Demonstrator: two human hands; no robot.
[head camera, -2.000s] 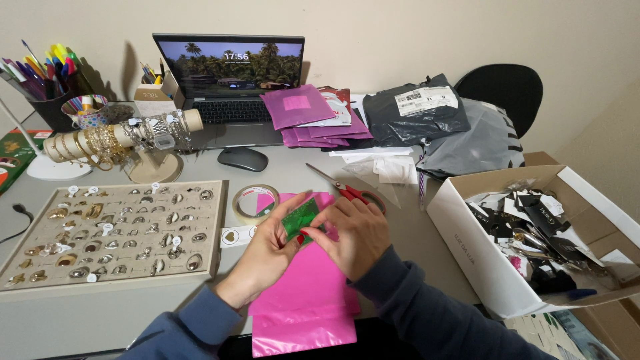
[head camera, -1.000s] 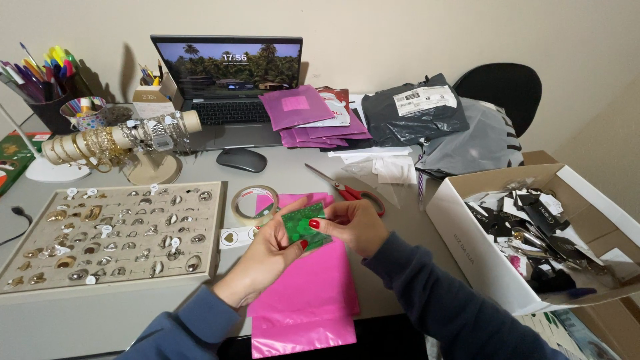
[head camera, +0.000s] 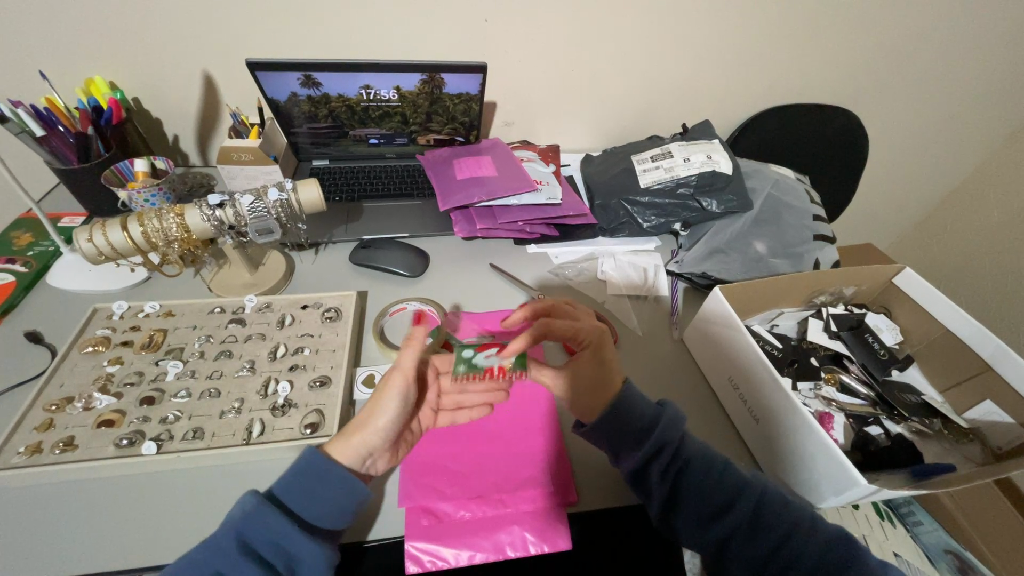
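Observation:
Between my hands is a small green, red and white printed packet (head camera: 490, 362) with a Christmas-like pattern. My right hand (head camera: 572, 356) pinches it by its upper right part, fingers curled over it. Palm up, my left hand (head camera: 420, 392) lies under and beside its left side, fingers stretched beneath it; whether the thumb touches it I cannot tell. Pink plastic mailer bags (head camera: 488, 464) lie flat on the desk below both hands. A roll of clear tape (head camera: 388, 326) is just left of the packet. Red-handled scissors (head camera: 516, 280) lie behind my right hand, partly hidden.
A ring display tray (head camera: 184, 368) lies left, with a bracelet stand (head camera: 248, 272) behind it. At the back are a laptop (head camera: 368, 216), mouse (head camera: 390, 258), purple mailers (head camera: 480, 176) and a dark parcel (head camera: 664, 208). A white box (head camera: 768, 400) of carded jewellery stands right.
The packet has been turned from its green side to show a red and white print. My left hand has opened, its fingers now straightened beneath the packet.

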